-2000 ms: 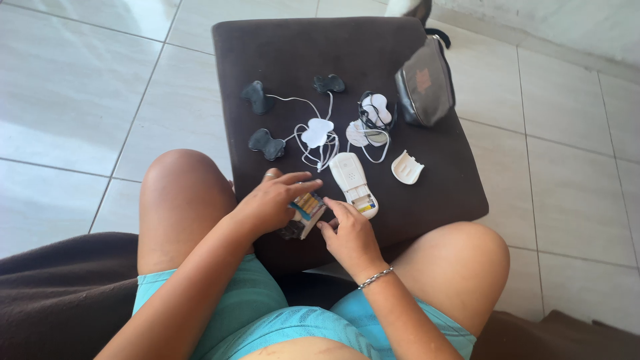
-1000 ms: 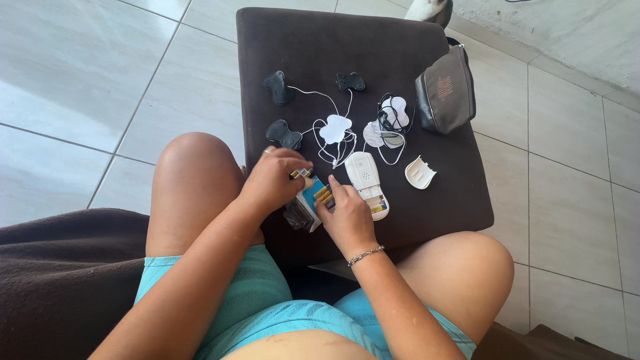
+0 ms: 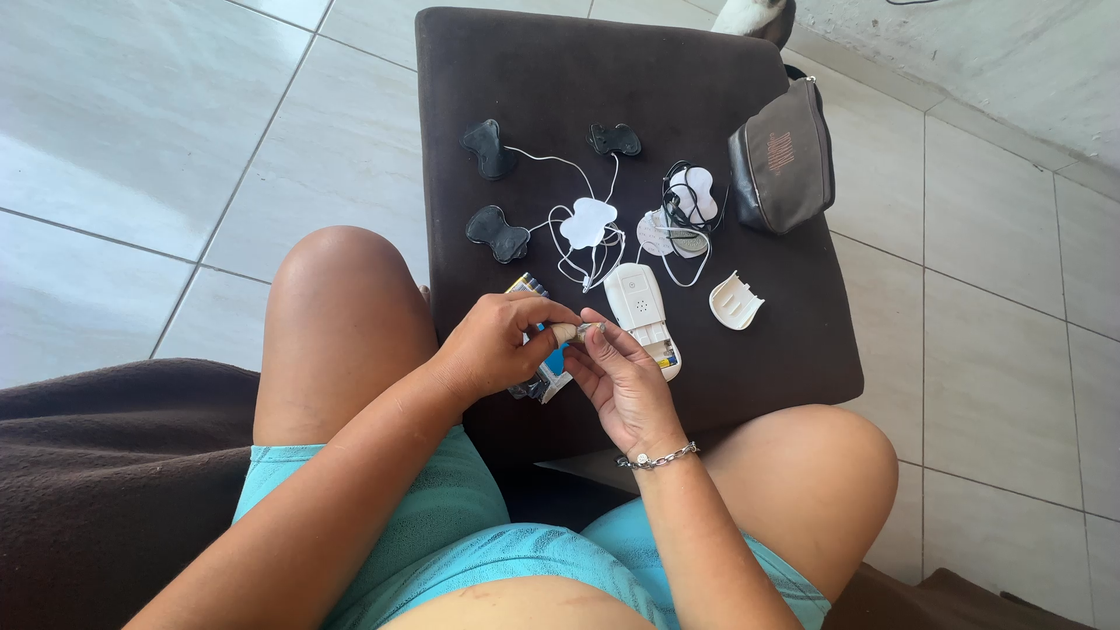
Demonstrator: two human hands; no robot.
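My left hand and my right hand meet at their fingertips on a small light cylinder, which looks like a battery and is mostly covered by fingers. Under my left hand lies a blue pack of batteries, with several battery ends showing at its top. Just right of the hands, a white handheld electronic device lies with its battery compartment exposed and a battery at its lower end. Its white battery cover rests apart on the right.
All lies on a dark brown upholstered ottoman. Black electrode pads with white wires spread beyond the device. Near them are white pads and a coiled black cable. A zippered pouch stands at the right edge, near an animal.
My hands have come together above the battery pack, fingertips meeting on the small cylinder. One second ago they were apart at the pack, each with batteries at its fingers.
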